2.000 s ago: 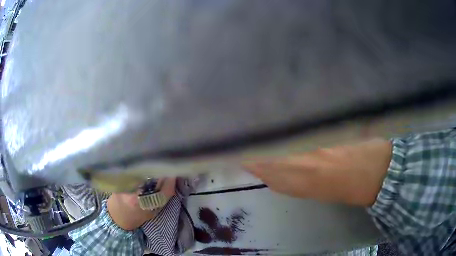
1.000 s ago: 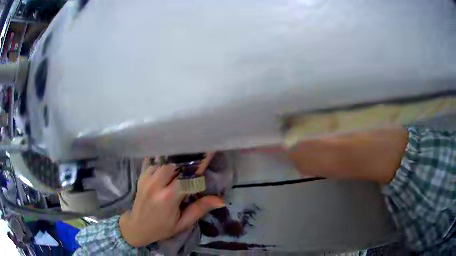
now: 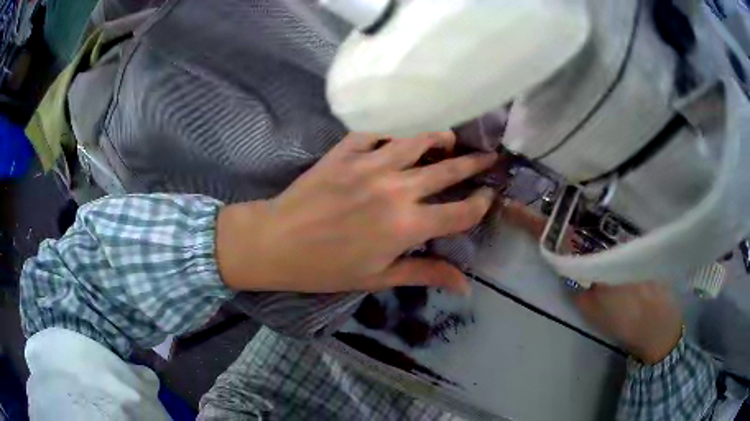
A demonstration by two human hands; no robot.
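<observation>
The grey-brown ribbed cloth (image 3: pixel 206 107) lies bunched at the left and under my left hand, reaching the needle area (image 3: pixel 576 222). My left hand (image 3: pixel 370 214) lies palm down on it, fingers apart and fingertips on a dark brown part beside the needle. My right hand (image 3: pixel 633 312) is on the far side of the needle area. Its fingers are partly hidden behind the metal parts and the white machine guard, so its grip cannot be told. The white machine head (image 3: pixel 592 90) stands over the work.
A cream oval lamp head (image 3: pixel 452 70) hangs above my left hand. A small cream ribbed dial (image 3: pixel 708 279) is at the right. The white table (image 3: pixel 526 345) has dark stains near its front edge. An olive-green piece (image 3: pixel 51 123) and a blue object (image 3: pixel 12 150) are at the far left.
The view has swung away from the close machine head, showing the cloth and lamp. My left hand, earlier with curled fingers by the dial, now lies spread on the cloth.
</observation>
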